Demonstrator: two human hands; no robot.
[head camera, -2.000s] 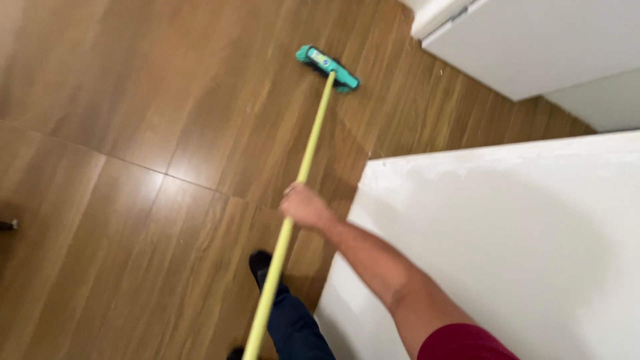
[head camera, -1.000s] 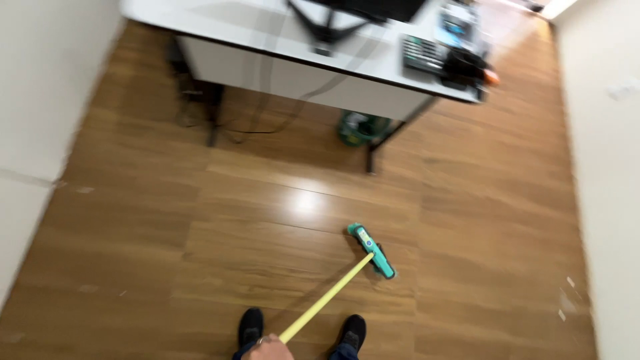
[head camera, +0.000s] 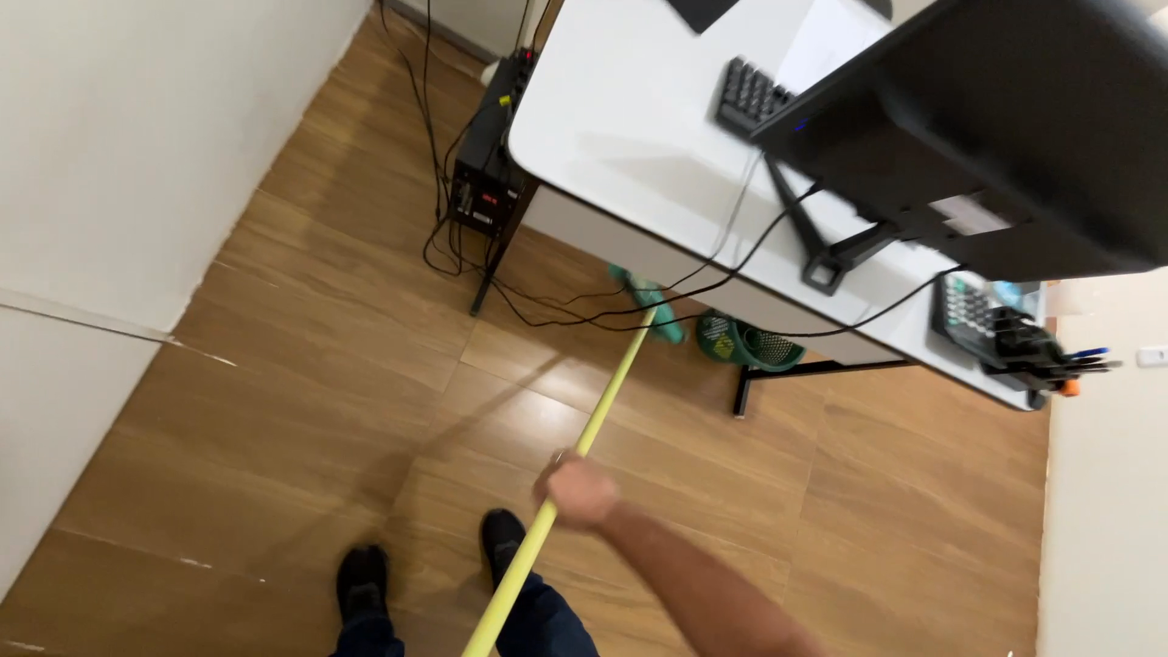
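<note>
My right hand (head camera: 577, 491), its arm reaching in from the lower right, is closed around the yellow pole (head camera: 607, 401) of a broom. The pole slants from the bottom edge up to the teal broom head (head camera: 664, 319), which lies on the floor under the front edge of the white desk (head camera: 620, 137). Black cables cross in front of the head and partly hide it. A green perforated wastebasket (head camera: 750, 345) stands just right of the head. My left hand is out of view.
A black computer case (head camera: 488, 164) with loose cables (head camera: 436, 182) stands by the desk's left end. On the desk are a monitor (head camera: 985, 128), a keyboard (head camera: 753, 91), a calculator (head camera: 967, 310) and a pen holder (head camera: 1027, 342). White walls (head camera: 164, 137) rise at both sides.
The broom head, in front of the desk one second ago, is now under its front edge. My right hand stays on the pole. The view has swung a lot since the earliest frame.
</note>
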